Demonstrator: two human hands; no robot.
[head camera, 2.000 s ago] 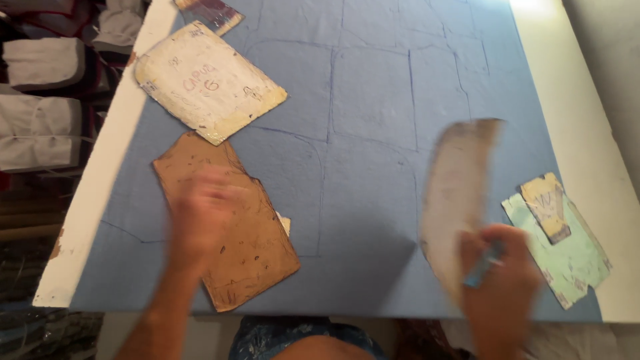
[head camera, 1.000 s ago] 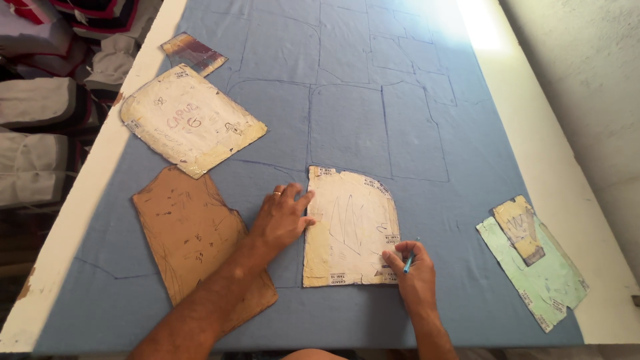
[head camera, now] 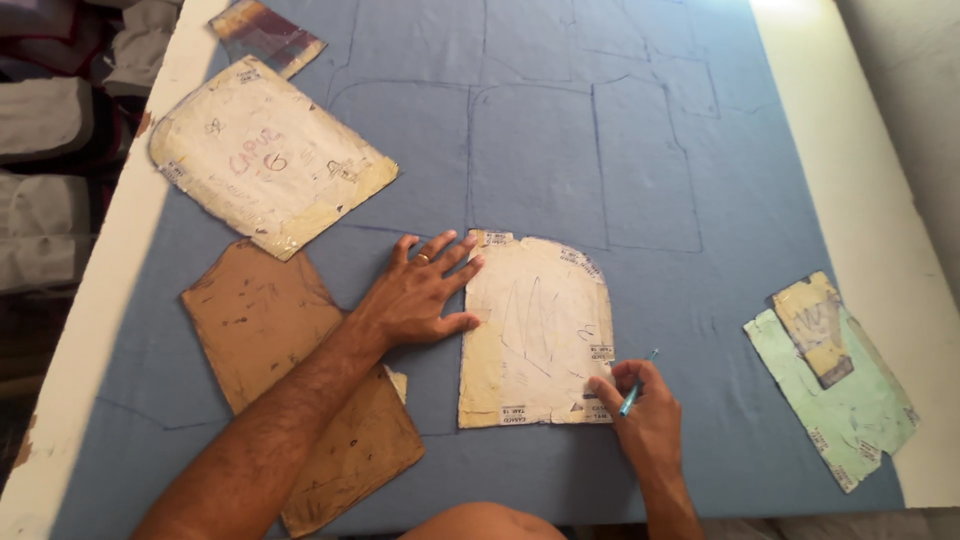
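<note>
A white card pattern piece (head camera: 540, 322) with one rounded top corner and taped edges lies flat on blue fabric (head camera: 720, 390) marked with pen outlines. My left hand (head camera: 424, 296) is spread, its fingertips and thumb touching the card's left edge. Between the fingers of my right hand (head camera: 645, 405) is a light-blue pen (head camera: 631, 399), its tip pointing up and away; the thumb rests on the card's lower right edge. Under my left forearm lies a brown card pattern piece (head camera: 255, 330).
A larger cream card pattern (head camera: 262, 157) lies at upper left, near a dark, glossy piece (head camera: 266, 34). At right, a small yellowed card (head camera: 814, 322) rests on a pale green pattern (head camera: 847, 397). The white table edge (head camera: 847, 180) runs along the right; stacked cloth items (head camera: 37, 120) stand at left.
The white card, held raised in my right hand two seconds ago, now lies flat on the fabric. My left hand has moved from over the brown card to the white card's left edge.
</note>
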